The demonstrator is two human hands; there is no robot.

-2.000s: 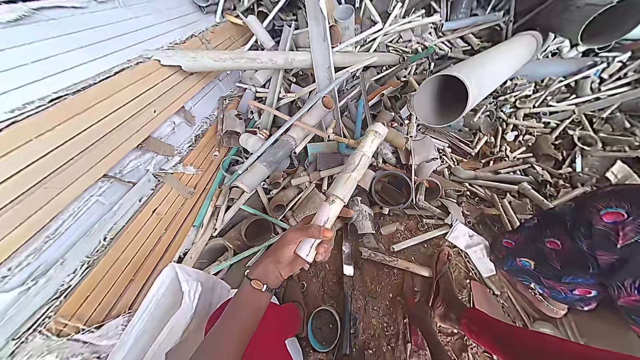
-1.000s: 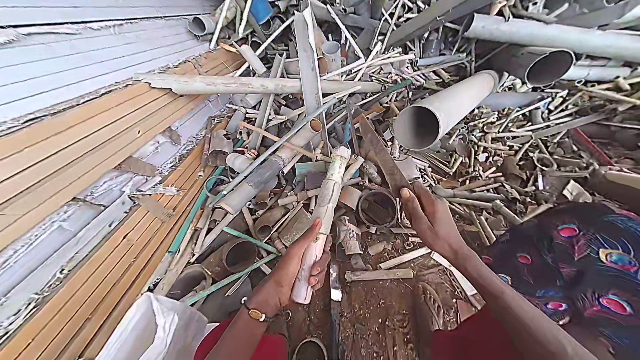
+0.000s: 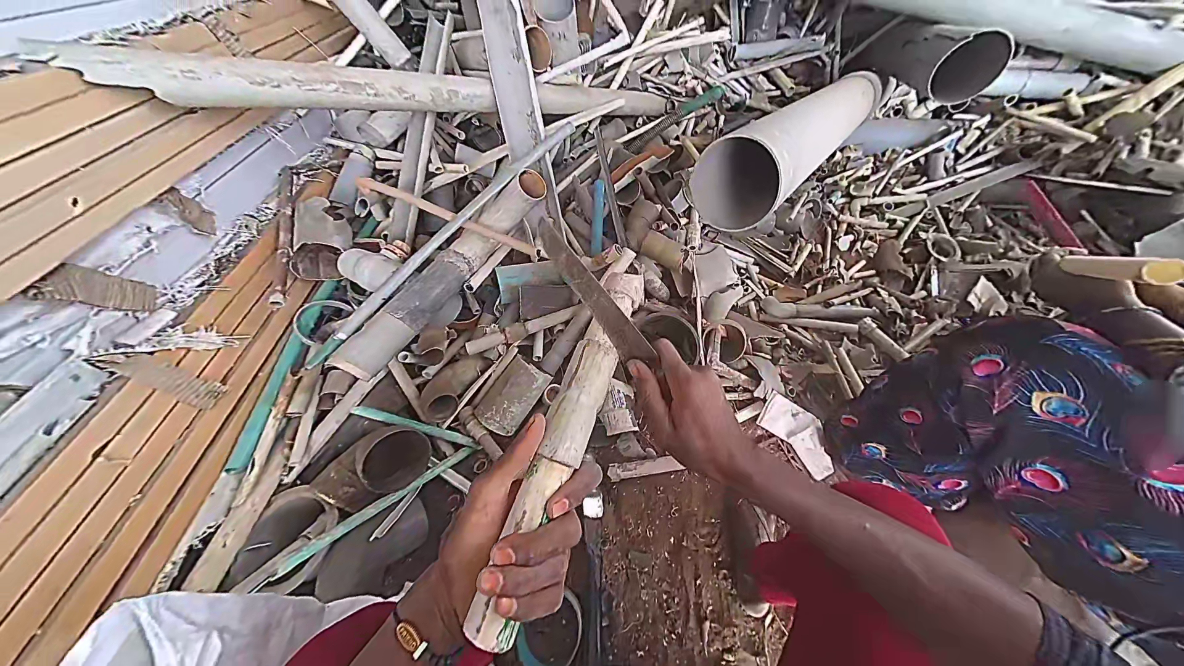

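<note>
My left hand (image 3: 518,536) grips the lower end of a worn, whitish plastic pipe (image 3: 573,407), which slants up and away from me; its near end sticks out below my fingers. My right hand (image 3: 689,407) is closed around the near end of a flat, brownish metal blade (image 3: 597,296), which looks like a machete. The blade crosses over the upper part of the pipe, pointing up and left. Whether it touches the pipe cannot be told. Its handle is hidden in my right hand.
Pipe scraps (image 3: 832,296) lie heaped ahead, with a wide grey pipe (image 3: 786,153) among them. Tan slatted panels (image 3: 120,462) lie at the left. A white sack (image 3: 222,629) is at the lower left. Peacock-patterned cloth (image 3: 1017,453) is at the right, and a worn wooden board (image 3: 657,564) lies below my right hand.
Two seconds ago only my left hand with the pipe showed. My right hand then came in holding the blade beside the pipe; now the blade lies across the pipe's upper part in view.
</note>
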